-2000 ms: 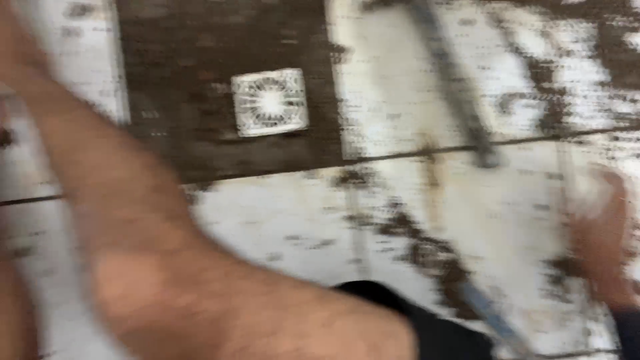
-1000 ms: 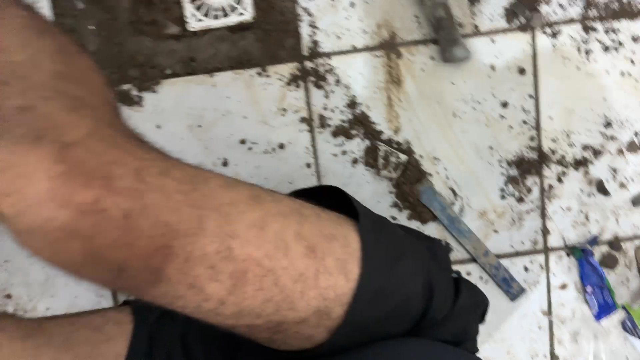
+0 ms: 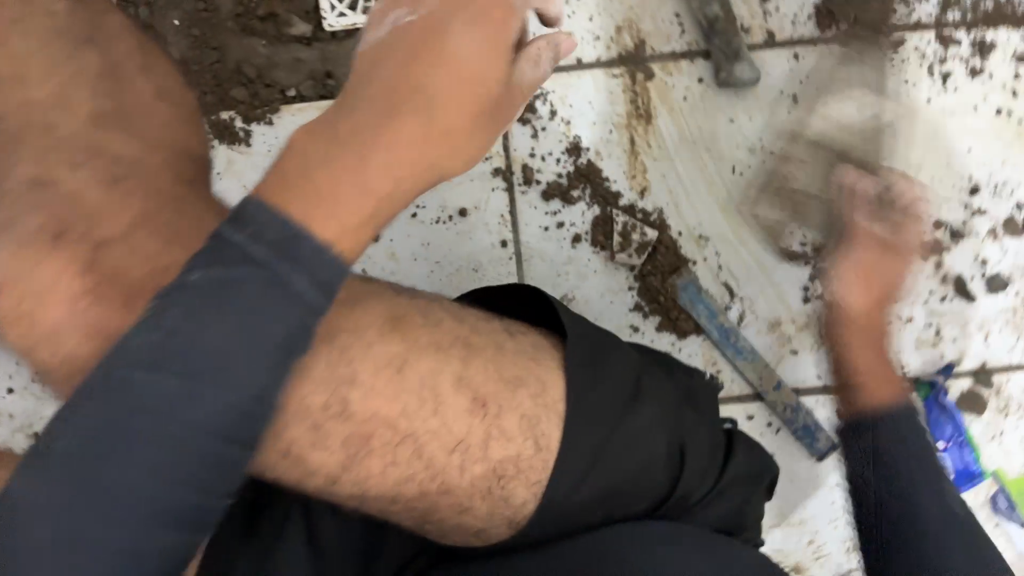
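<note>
My left hand (image 3: 440, 88) is at the top centre, beside a white grated drain cover (image 3: 344, 12). Its thumb is bent toward the fingers, and whether it holds anything is unclear. On the right, my right hand (image 3: 876, 212) is motion-blurred over the dirty white tiles. A blurred grey-brown object (image 3: 800, 180) lies at its fingers; its kind and whether it is gripped cannot be told. Between the hands, a worn blue metal bar (image 3: 756, 364) lies diagonally on the floor. A dark grey tool end or handle (image 3: 724, 44) enters from the top.
Dark soil (image 3: 264, 56) fills the recess around the drain cover. Loose dirt (image 3: 668, 280) surrounds a small tile fragment (image 3: 632, 238). My bare leg (image 3: 424, 416) crosses the left and centre. A blue and green plastic packet (image 3: 952, 436) lies at the lower right.
Both my hands, absent from the view one second ago, are now in it, the left at the top centre and the right at the right. The blue bar still lies on the tiles.
</note>
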